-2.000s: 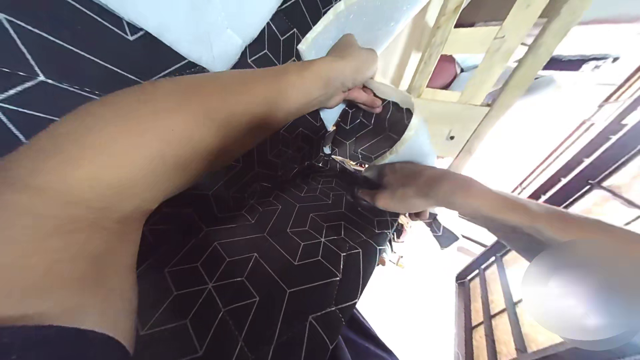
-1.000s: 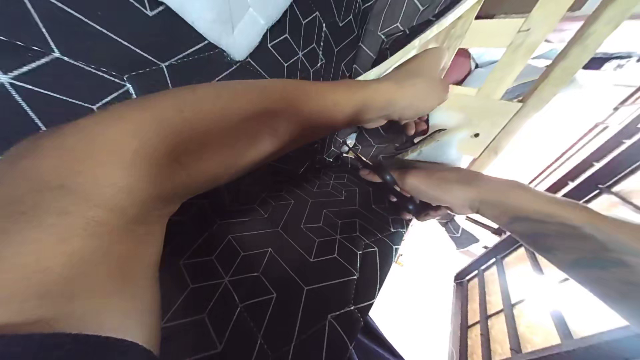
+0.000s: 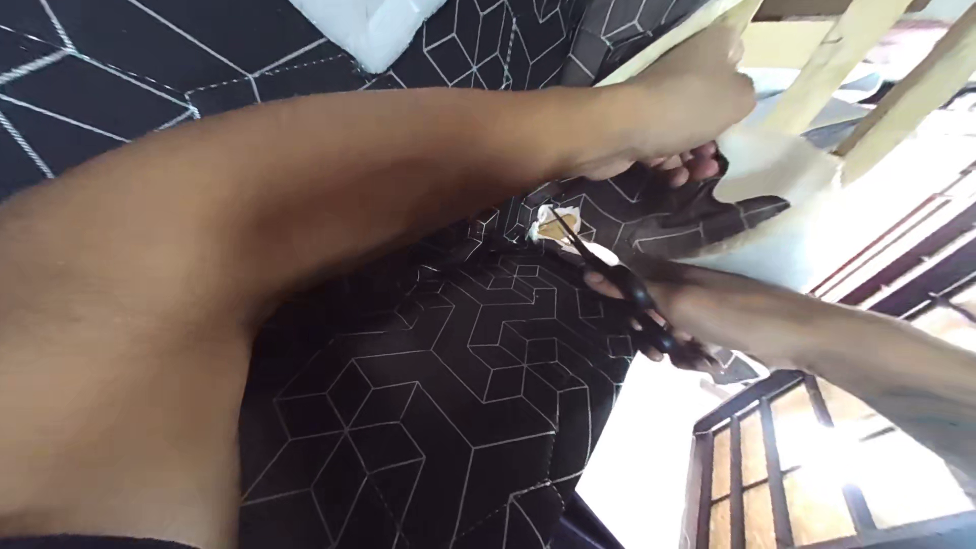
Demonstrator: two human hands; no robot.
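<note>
My left hand (image 3: pixel 694 99) is curled around the edge of a black fabric with white geometric lines (image 3: pixel 648 221), near a wooden frame. Below it, my right hand (image 3: pixel 663 305) holds black-handled scissors (image 3: pixel 629 286) by the handles. Their narrow blades point up and left, over a small torn-looking opening with white edges and a tan patch (image 3: pixel 560 225) in the patterned cover. More of the same black patterned cover (image 3: pixel 457 396) spreads below my left forearm. Whether the blades touch the material is not plain.
Pale wooden slats (image 3: pixel 827 69) rise at the upper right, with whitish sheet material (image 3: pixel 778 168) beside them. A white padded piece (image 3: pixel 374 30) lies on the patterned fabric at the top. A barred window (image 3: pixel 770 457) is at the lower right.
The scissors have become plain to see in my right hand, and the small opening with the tan patch has come into view. My left hand has moved right along the wooden frame since the earliest frame.
</note>
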